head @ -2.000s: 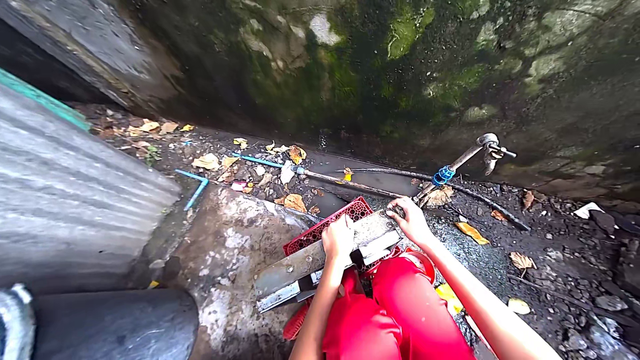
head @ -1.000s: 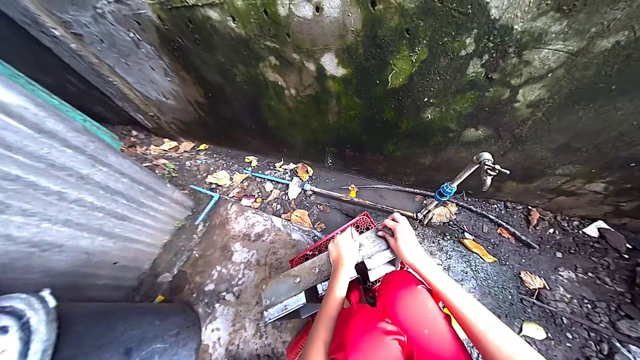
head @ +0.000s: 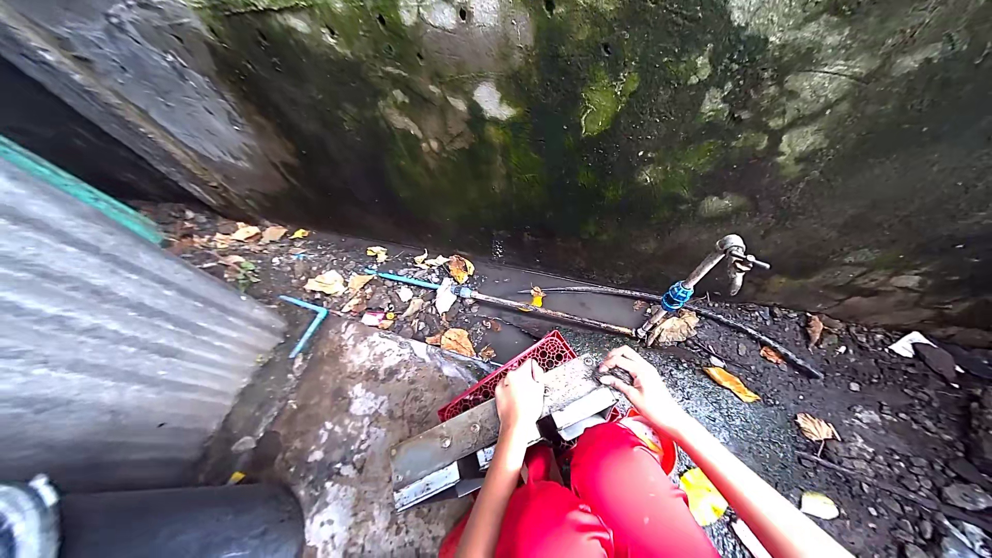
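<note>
A long, worn metal piece [head: 446, 443] with rivet-like spots lies slanted across the lap, over red trousers [head: 632, 496]. My left hand [head: 521, 397] closes on its upper edge near the middle. At its right end my right hand [head: 637, 384] rests with bent fingers touching the corner; whether it grips is unclear. Pale metal channel-like parts [head: 585, 409] show beneath the piece. Behind it is a red perforated plastic basket [head: 508, 373], mostly covered. Part of a red round container [head: 665, 449] shows beside the right knee.
A metal tap [head: 732, 260] on a pipe with a blue fitting [head: 676, 296] stands before a mossy wall [head: 542, 139]. A blue pipe piece [head: 311, 324] lies by the concrete slab [head: 364, 387]. Corrugated sheet [head: 116, 333] and a black cylinder [head: 182, 521] are at left.
</note>
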